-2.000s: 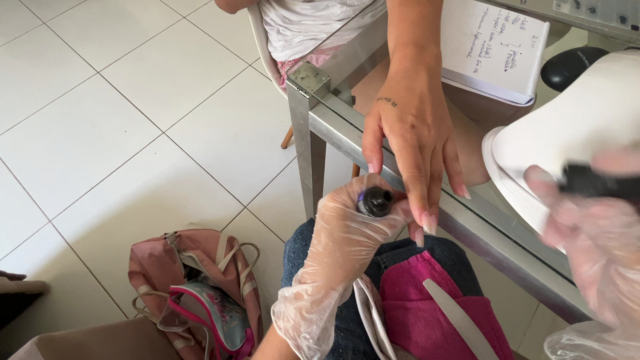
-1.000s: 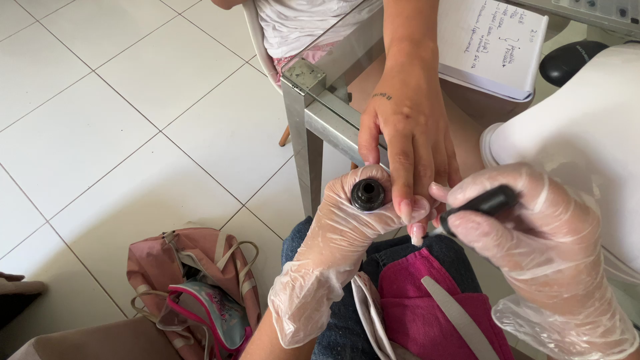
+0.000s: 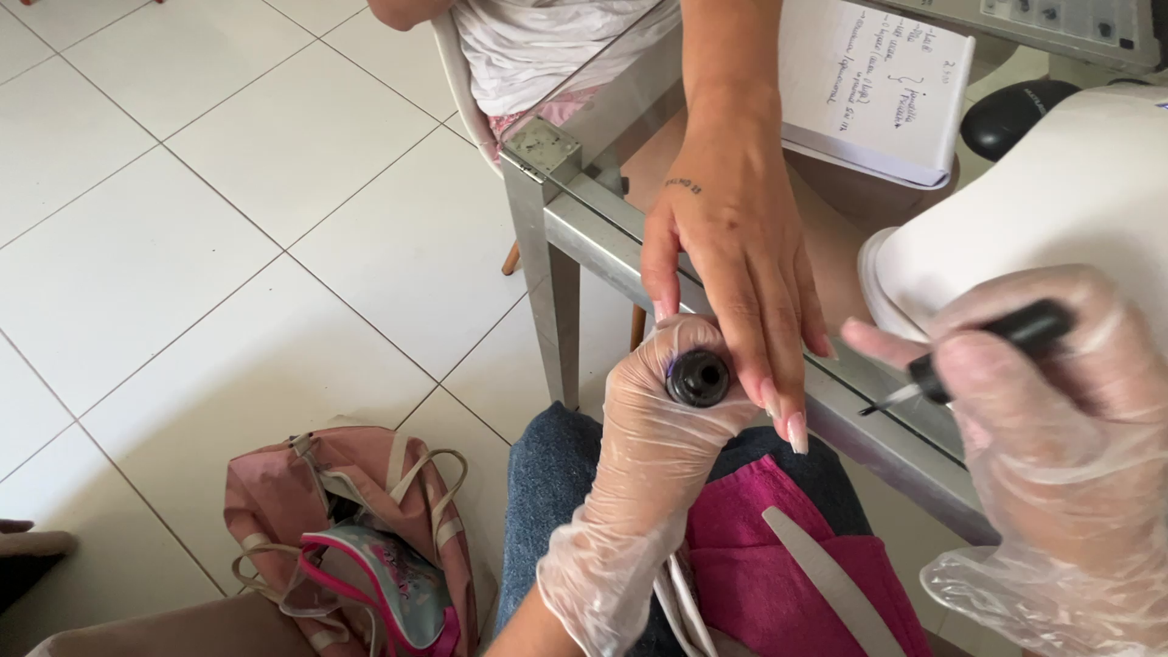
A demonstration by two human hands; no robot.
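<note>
My left hand (image 3: 666, 411), in a clear plastic glove, is closed around a small dark-necked bottle (image 3: 698, 377), its open mouth facing up. It also touches the fingers of another person's hand (image 3: 739, 228), which reaches over the table edge with long, glossy nails. My right hand (image 3: 1049, 392), gloved too and slightly blurred, grips a black brush cap (image 3: 995, 351) whose thin brush points left, apart from the nails. Across my lap lie a magenta towel (image 3: 785, 557) and a pale nail file (image 3: 830, 579).
A metal-framed glass table (image 3: 602, 242) holds an open notebook with handwriting (image 3: 867, 91), a black computer mouse (image 3: 1017, 119), a white rounded object (image 3: 1031, 210) and a compartment case (image 3: 1068, 23). A pink bag (image 3: 351, 511) stands on the tiled floor. Another person sits on a white chair (image 3: 456, 82).
My right hand has moved right, taking the brush away from the other person's fingertips, where it was one second ago. My left hand still holds the bottle beside those fingers.
</note>
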